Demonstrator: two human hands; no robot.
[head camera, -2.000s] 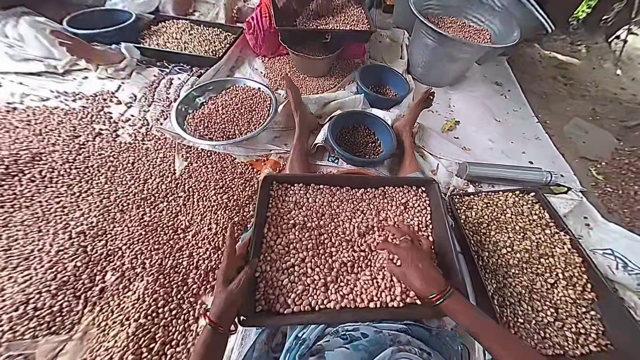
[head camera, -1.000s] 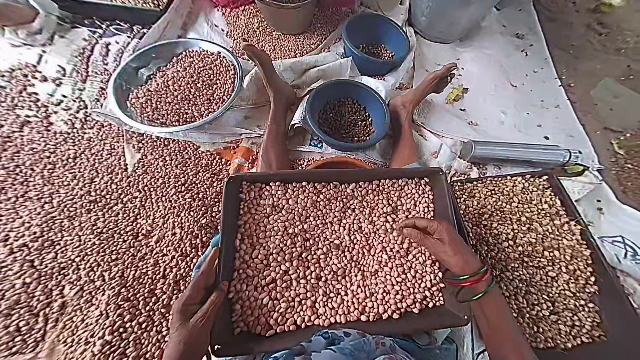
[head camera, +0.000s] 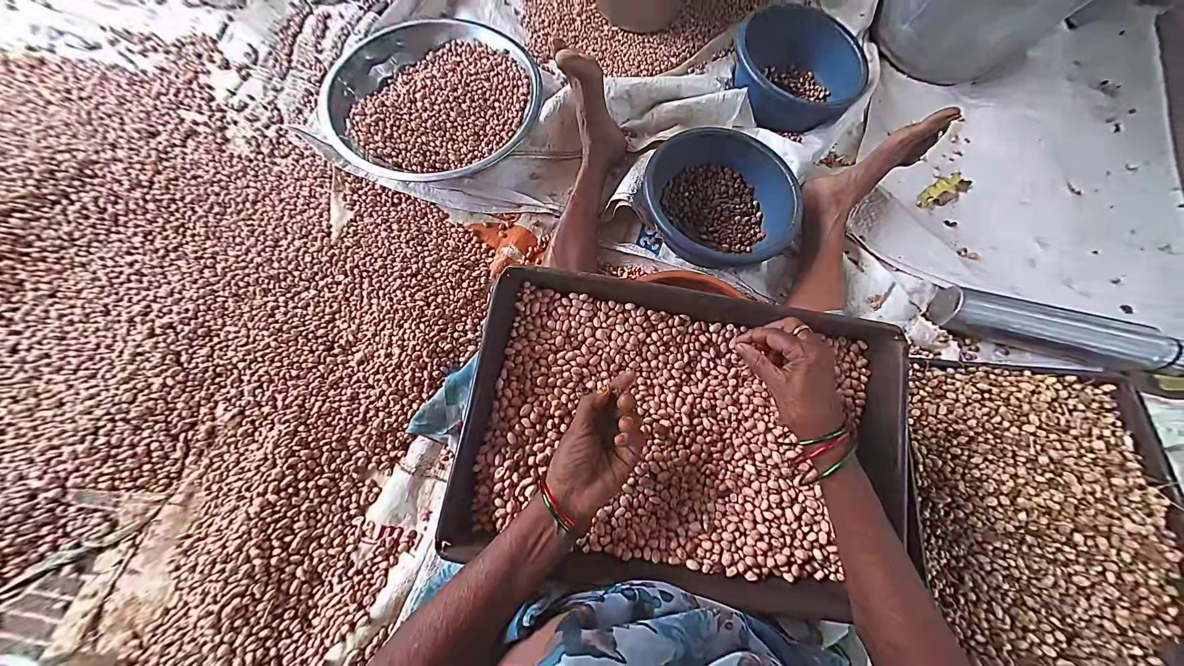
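Observation:
A dark rectangular tray (head camera: 888, 398) full of pinkish-brown nuts or seeds (head camera: 684, 444) lies tilted across my lap. Over its left half is my left hand (head camera: 601, 449), palm turned up and fingers curled; something small may be at its fingertips, but I cannot tell. My right hand (head camera: 795, 370) is over the right part of the tray, thumb and fingertips pinched together just above the nuts. Whether anything is between them is hidden. Beyond the tray, between my feet, stands a blue bowl (head camera: 786, 231) holding darker nuts.
A wide heap of nuts (head camera: 185, 305) covers the ground at left. Ahead are a metal basin (head camera: 532, 102) of nuts, another blue bowl (head camera: 856, 74) and a metal bucket (head camera: 953, 37). At right lie a metal cylinder (head camera: 1054, 328) and a second tray (head camera: 1133, 407) of paler pieces.
My left hand has left the tray's left edge and is now over the nuts, palm up. My right hand, earlier spread on the nuts, is now pinched near the far right part.

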